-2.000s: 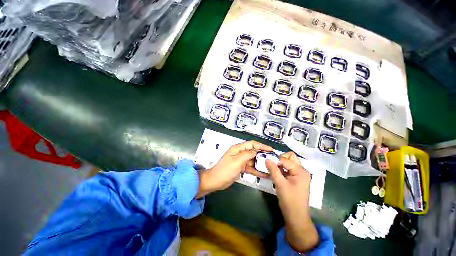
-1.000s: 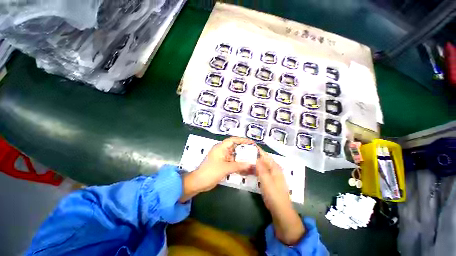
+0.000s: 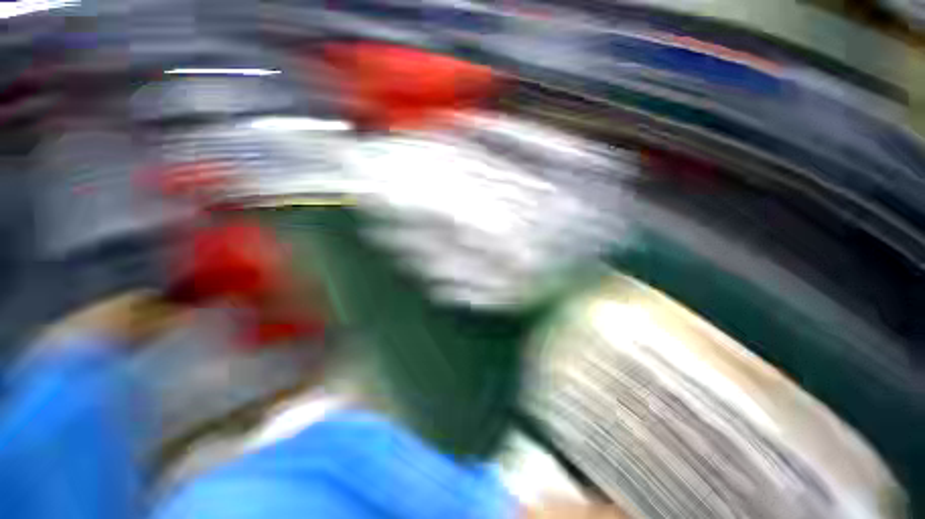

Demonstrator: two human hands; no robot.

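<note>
The view is heavily blurred. My left hand (image 3: 573,509) shows as a small skin-coloured patch cut off by the bottom edge, at the end of a blue sleeve; its fingers and anything in them cannot be made out. My right hand is not in view. A white patch, probably the die-cut strip (image 3: 532,471), lies just above my left hand. The large parts tray (image 3: 659,411) is at the lower right, its rows of housings smeared into streaks.
The tan backing board (image 3: 781,375) edges the tray. A whitish crinkled film pile (image 3: 487,208) stands on the green bench (image 3: 406,324). Red objects (image 3: 228,264) are left of the bench, another red shape (image 3: 406,81) behind the pile. A blue sleeve (image 3: 66,426), apparently another person's, is at far left.
The view has swung left and up. The tray and film pile now appear farther right, and the yellow bin, loose liners, my right hand and the held housing are out of view.
</note>
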